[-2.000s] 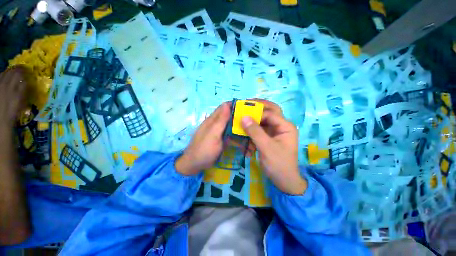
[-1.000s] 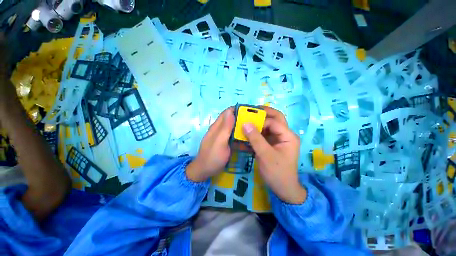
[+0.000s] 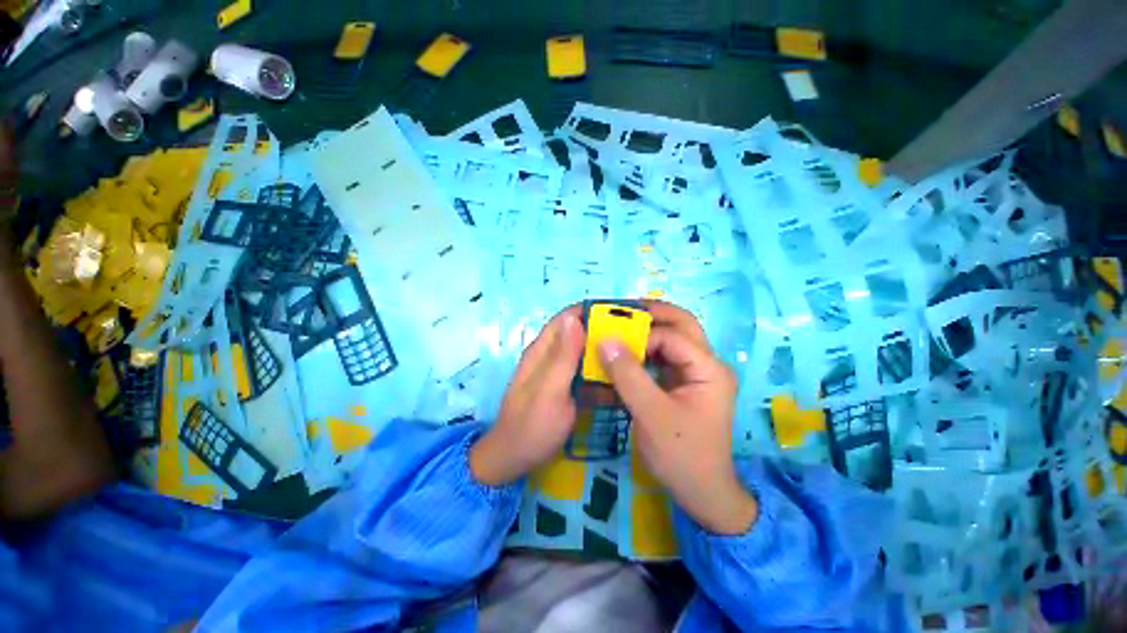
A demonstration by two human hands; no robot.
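A dark front housing [image 3: 599, 430] is held upright in front of me, its key grid towards me. A yellow adhesive piece [image 3: 617, 336] with a small slot near its far edge lies over the housing's far end. My left hand [image 3: 533, 402] holds the housing along its left side. My right hand [image 3: 677, 408] holds its right side, with the thumb pressed on the yellow piece. The fingers under the housing are partly hidden.
Waste backing sheets [image 3: 831, 257] spread around my hands. A housing pile [image 3: 297, 266] and yellow heap [image 3: 93, 247] lie left, beside another person's arm [image 3: 50, 408]. Finished housings [image 3: 566, 57] and white cylinders [image 3: 251, 72] are on the belt beyond. A grey post [image 3: 1001, 105] slants at right.
The view has tilted up, showing more of the belt. The neighbour's arm has moved at the left. My hands keep hold of the housing, with the thumb still on the yellow piece.
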